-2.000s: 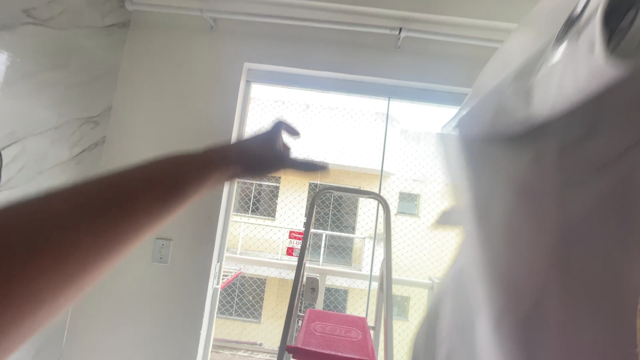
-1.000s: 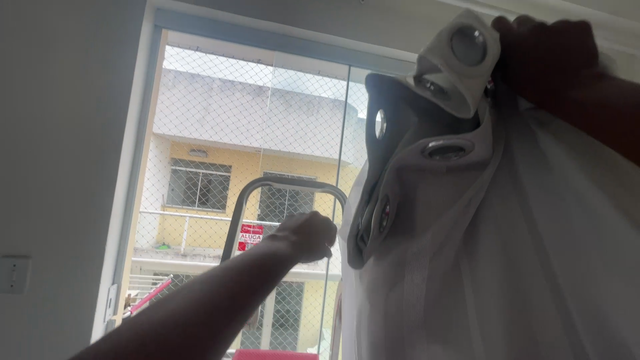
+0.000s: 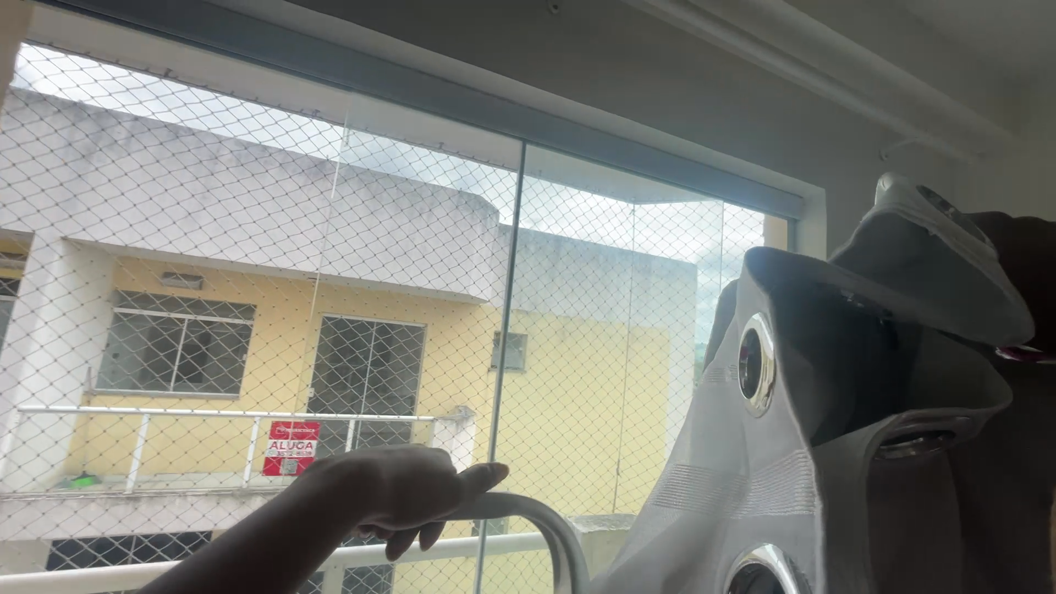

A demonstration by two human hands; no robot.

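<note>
My left hand (image 3: 412,491) rests over the top of the curved metal rail of a stepladder (image 3: 549,524), its fingers wrapped over the tube. At the right edge my right hand (image 3: 1019,256), dark and partly cut off, grips the gathered top of a light-coloured curtain (image 3: 718,487). The curtain hangs bunched in folds, with shiny metal grommets (image 3: 756,365) along its top band. The fingers of my right hand are mostly hidden in shadow and behind the fabric.
A sliding glass window (image 3: 577,371) with safety netting fills the view ahead. White curtain rods (image 3: 792,74) run along the wall at the upper right. Beyond the glass are a balcony railing (image 3: 223,414) and a yellow building.
My left hand was raised with its fingers apart two seconds ago and is now on the ladder rail. The view has moved closer to the window.
</note>
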